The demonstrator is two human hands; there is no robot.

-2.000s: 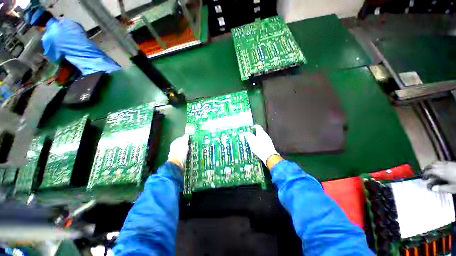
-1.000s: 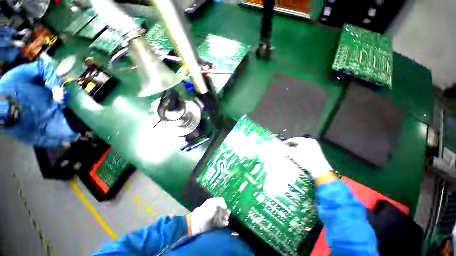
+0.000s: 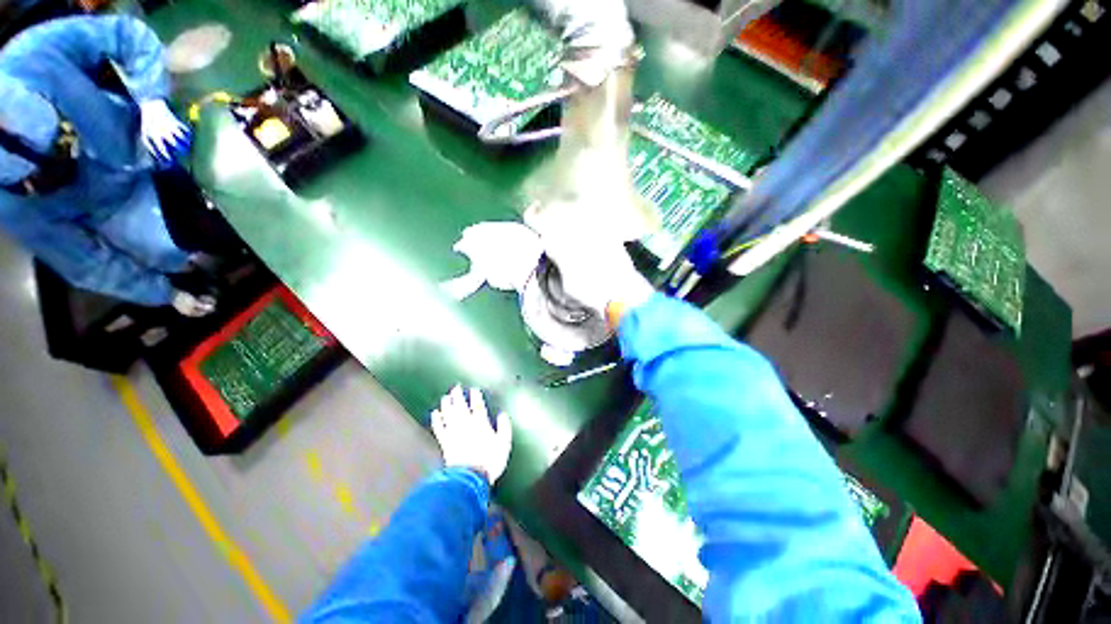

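A green circuit board (image 3: pixel 636 488) lies on a black mat (image 3: pixel 570 478) at the bench's front edge, partly covered by my right forearm. My left hand (image 3: pixel 473 435), white-gloved, rests on the bench edge left of the board with fingers spread and empty. My right hand (image 3: pixel 597 258), white-gloved, is at the round silver pot (image 3: pixel 563 319), below the translucent hood funnel. Its fingers are blurred and partly hidden; what they hold cannot be told. A crumpled white cloth (image 3: pixel 497 256) lies left of the pot, and a thin dark tool (image 3: pixel 587 375) lies in front of it.
Several boards stand farther back, one at the right (image 3: pixel 978 250). Dark slabs (image 3: pixel 838 329) lie right of the pot. Hanging cables (image 3: pixel 871 134) cross the upper right. A blue-clad coworker (image 3: pixel 79 183) sits at left beside a black tote with a board on red (image 3: pixel 258 360).
The view has turned left. My right hand has left the board and reached to the pot. My left hand has left the board's edge and opened flat on the bench.
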